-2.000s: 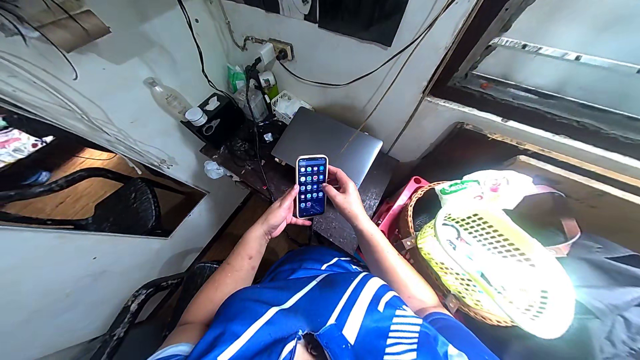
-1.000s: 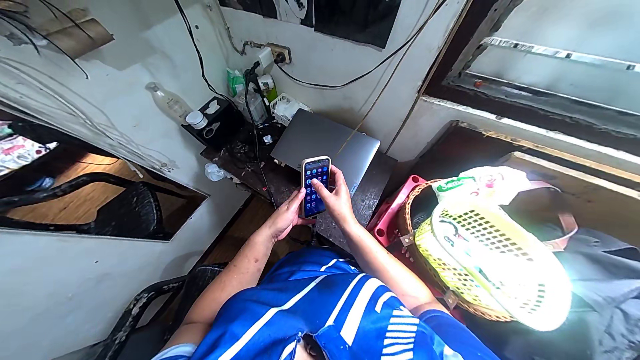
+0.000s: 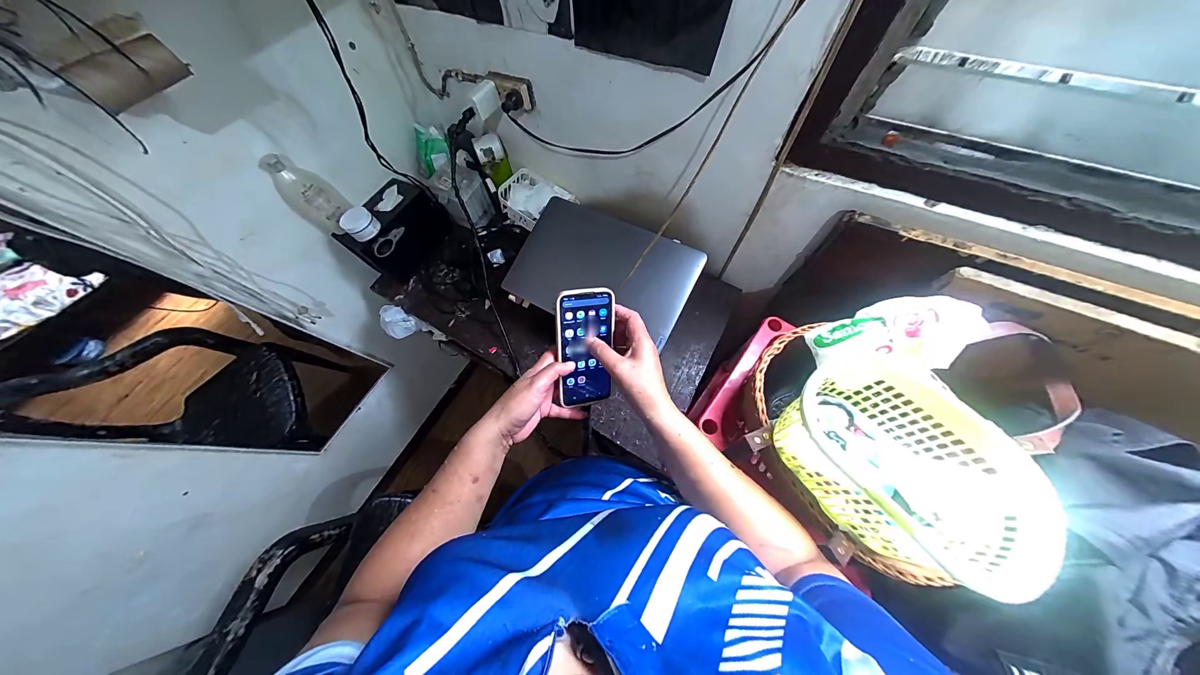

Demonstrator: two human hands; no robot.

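Note:
A smartphone [image 3: 585,349] in a light case is held upright in front of me, its lit screen showing rows of app icons. My left hand [image 3: 536,398] grips its lower left edge, with the thumb at the left side of the screen and fingers beneath. My right hand [image 3: 635,364] is at its right side, the thumb reaching over the screen. Behind the phone lies a closed grey laptop [image 3: 600,248] on a small dark desk [image 3: 703,323].
A black box [image 3: 398,230] with a white-lidded jar [image 3: 359,223], a small white basket [image 3: 534,197] and cables crowd the desk's left. To the right are a yellow plastic basket [image 3: 825,469], a wicker basket [image 3: 771,366] and a pink plastic item [image 3: 741,380]. A black chair [image 3: 281,562] stands lower left.
My right thumb was at the phone's edge two seconds ago and over the upper screen one second ago; now it is lower on the screen. The left hand keeps its hold.

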